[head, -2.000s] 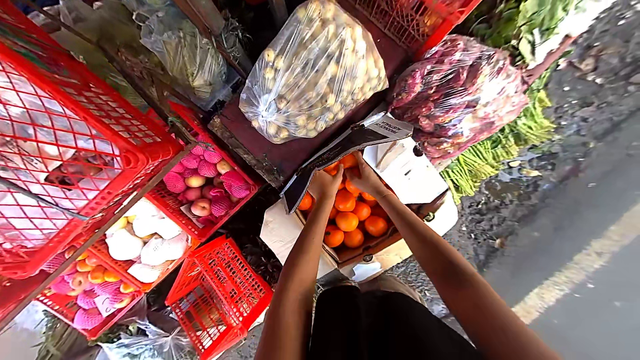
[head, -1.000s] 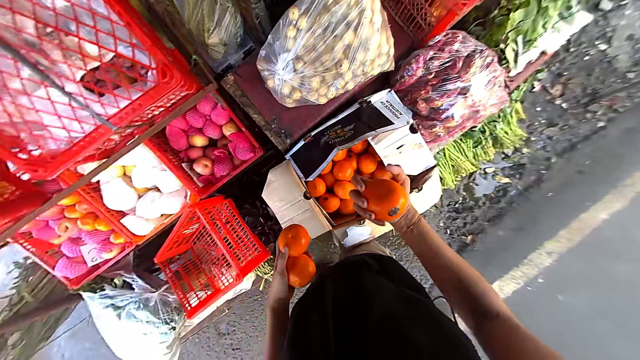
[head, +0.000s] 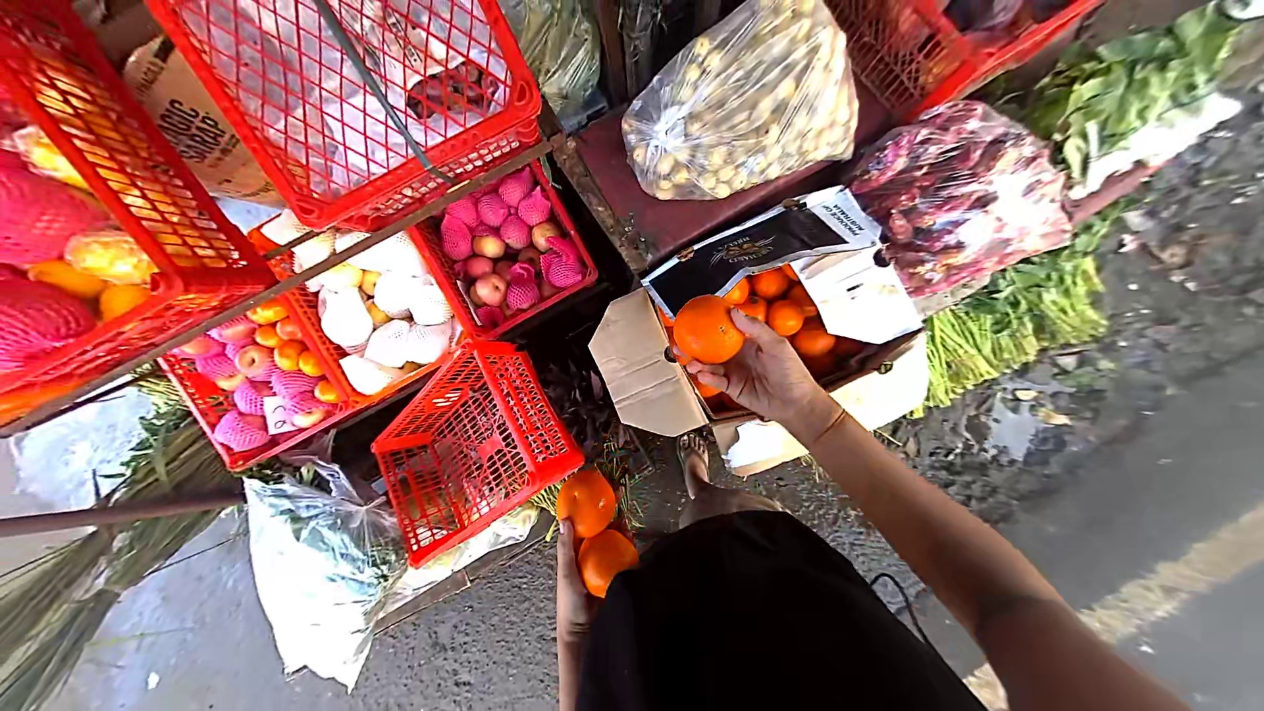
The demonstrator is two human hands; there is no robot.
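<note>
My right hand point(head: 760, 373) holds an orange point(head: 708, 329) by its side, above an open cardboard box point(head: 642, 370). Several more oranges point(head: 786, 317) lie in that box, partly covered by its dark printed flap point(head: 741, 259) and by my hand. Low in the view, my left hand point(head: 573, 583) holds two oranges, one point(head: 587, 502) above the other point(head: 607, 561), beside my black clothing. Most of the left fingers are hidden behind the fruit. Just left of them stands a red plastic crate point(head: 474, 449), tilted in the view, with nothing seen inside.
Behind the box lie a clear bag of small round pale produce point(head: 750, 99) and a wrapped bag of dark red produce point(head: 963, 197). Green vegetables point(head: 1017, 321) lie to the right. Crates of net-wrapped fruit point(head: 513, 237) and a large red crate point(head: 346, 109) stand at the left.
Two seconds ago both hands were in the box among the oranges. Since then the left hand has moved down and left with two oranges, and the right has lifted one orange.
</note>
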